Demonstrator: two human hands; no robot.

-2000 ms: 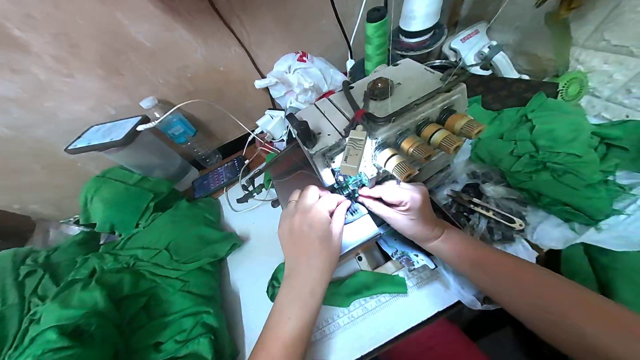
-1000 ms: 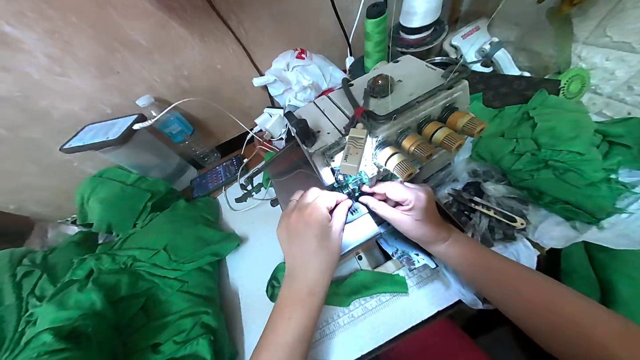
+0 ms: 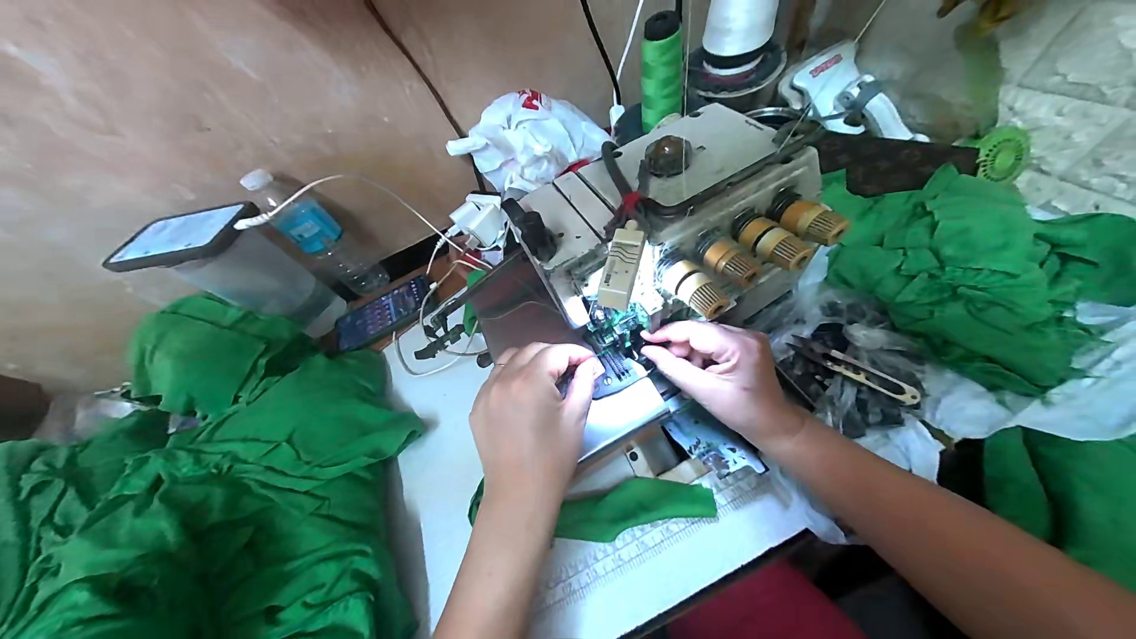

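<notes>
An overlock sewing machine (image 3: 710, 160) with several tension dials (image 3: 732, 257) stands at the centre, its lamp (image 3: 623, 266) lighting the needle area. My left hand (image 3: 537, 408) is at the left side of the needle plate (image 3: 617, 377), thumb and forefinger pinched together. My right hand (image 3: 714, 364) is just right of the presser foot area, its thumb and forefinger close together. Whether either hand holds thread or anything else thin is too small to tell. A strip of green fabric (image 3: 635, 508) lies on the white table below the machine, partly behind my left forearm.
Green fabric is heaped at left (image 3: 222, 497) and right (image 3: 958, 266). Thread snips (image 3: 865, 377) lie on a plastic bag beside the machine. A phone (image 3: 382, 312), a water bottle (image 3: 315, 231) and a white cable stand or lie at the back left. Thread cones (image 3: 661, 75) rise behind the machine.
My hands have moved apart; before, their fingertips nearly met in front of the needle area. More of the needle plate shows between them.
</notes>
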